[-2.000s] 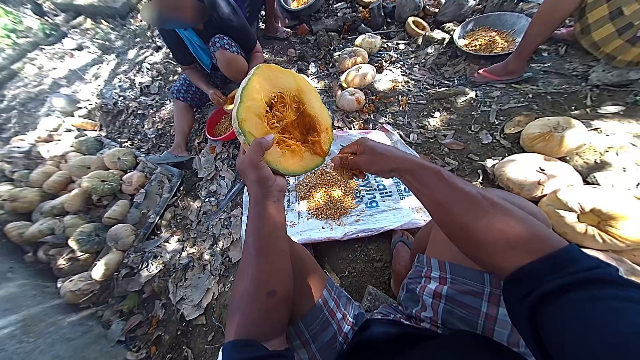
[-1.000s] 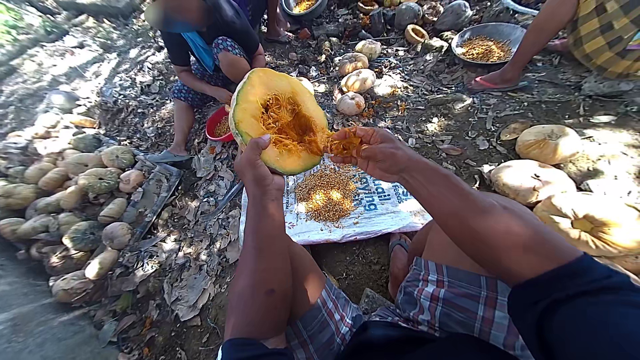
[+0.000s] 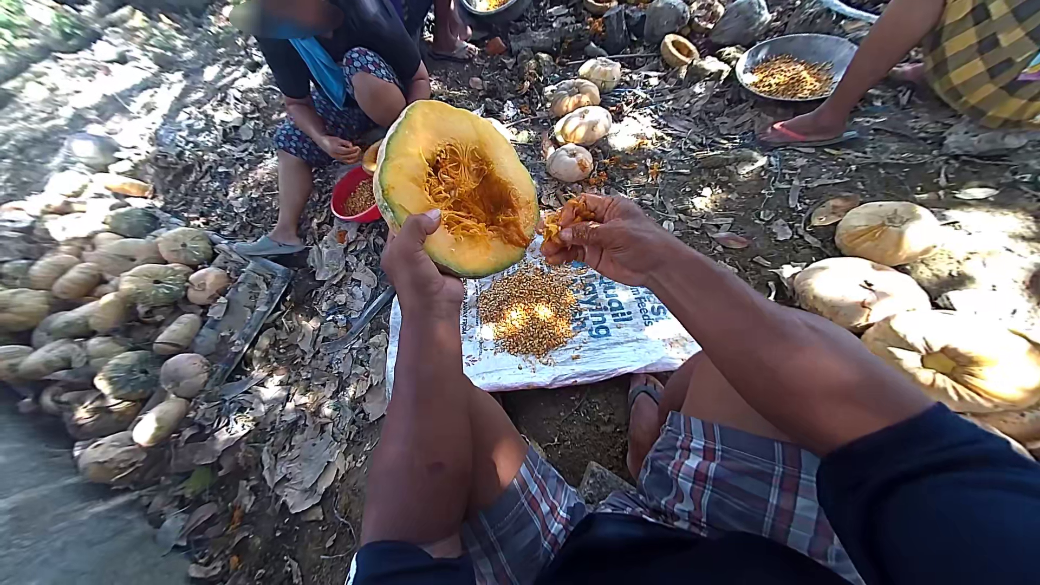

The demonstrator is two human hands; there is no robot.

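Observation:
My left hand point(image 3: 424, 264) grips the lower left edge of a halved pumpkin point(image 3: 418, 191), its cut face turned up toward me and orange fibres lining the hollow. Just right of that half, my right hand point(image 3: 605, 240) pinches a clump of orange pumpkin pulp point(image 3: 566, 223) between thumb and fingers. Beneath both hands, a pile of pumpkin seeds point(image 3: 530, 313) rests on a white printed feed sack point(image 3: 626, 341) spread on the ground. Whether seeds are in the pinched pulp cannot be told.
Many squashes point(image 3: 154, 284) are heaped at left. Large pumpkins point(image 3: 861, 292) sit at right. A person crouches beyond a red bowl of seeds point(image 3: 340, 199). A metal basin point(image 3: 837, 53) with seeds stands near another person's foot. A dark blade point(image 3: 367, 315) lies left of the sack.
My right hand has come up from over the seed pile to beside the pumpkin half, and now holds pulp. The left hand keeps its grip on the half.

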